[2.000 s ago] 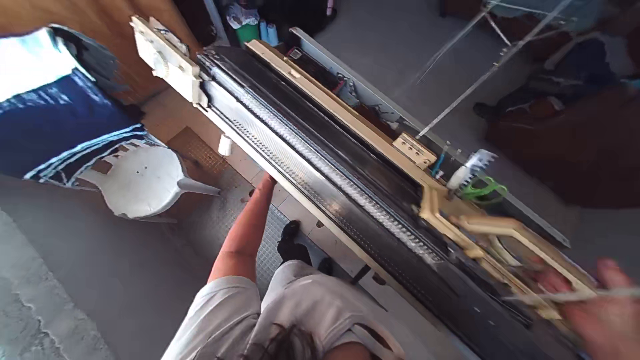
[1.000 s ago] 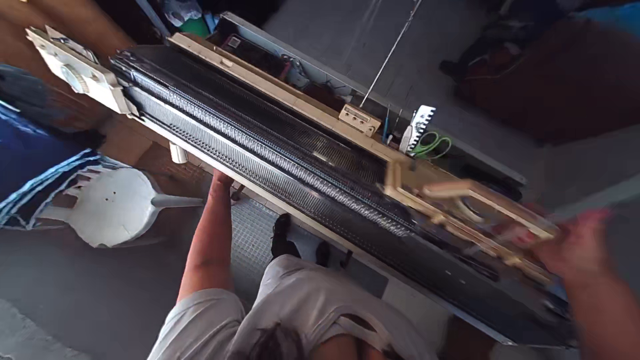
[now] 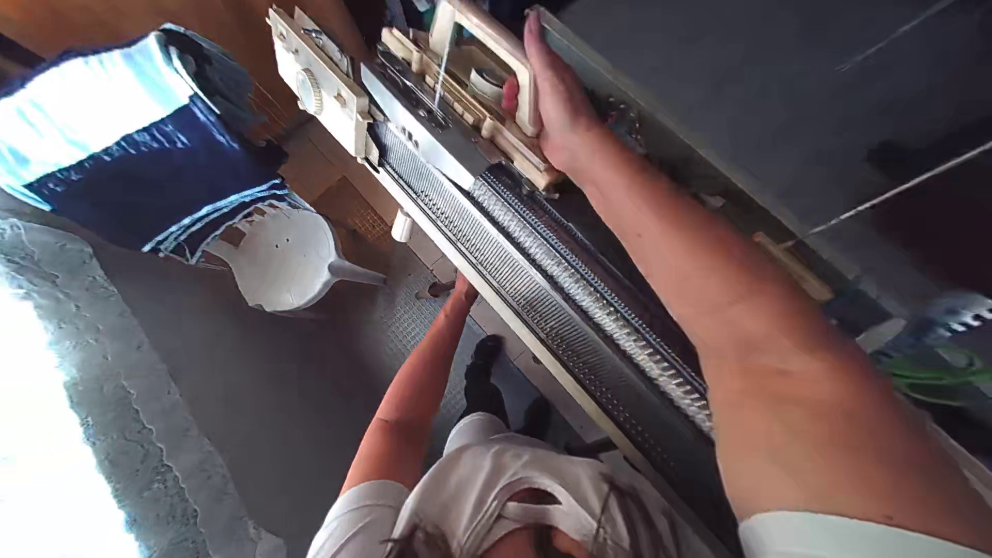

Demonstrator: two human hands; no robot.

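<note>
My right hand (image 3: 554, 97) is wrapped round the cream handle of a knitting machine's carriage (image 3: 484, 116), near the far-left end of the long needle bed (image 3: 535, 298). A pale strand of yarn (image 3: 443, 66) runs down into the carriage. Stitches of light knitting (image 3: 604, 310) hang along the row of needles to the right of the carriage. My left hand (image 3: 463, 288) is under the front edge of the bed, mostly hidden by it, so what its fingers do cannot be seen. A cream end unit with a dial (image 3: 310, 89) is fixed at the bed's left end.
A white plastic chair (image 3: 283, 260) stands left of the machine, with blue and white cloth (image 3: 186, 155) over its back. Behind the bed are a long open tray, a white comb-like tool (image 3: 965, 314) and green-handled scissors (image 3: 938, 376). A rough ledge (image 3: 147, 403) lies at lower left.
My right hand has moved the carriage from the right end of the bed to the left end. My left arm remains below the front edge. The view has shifted.
</note>
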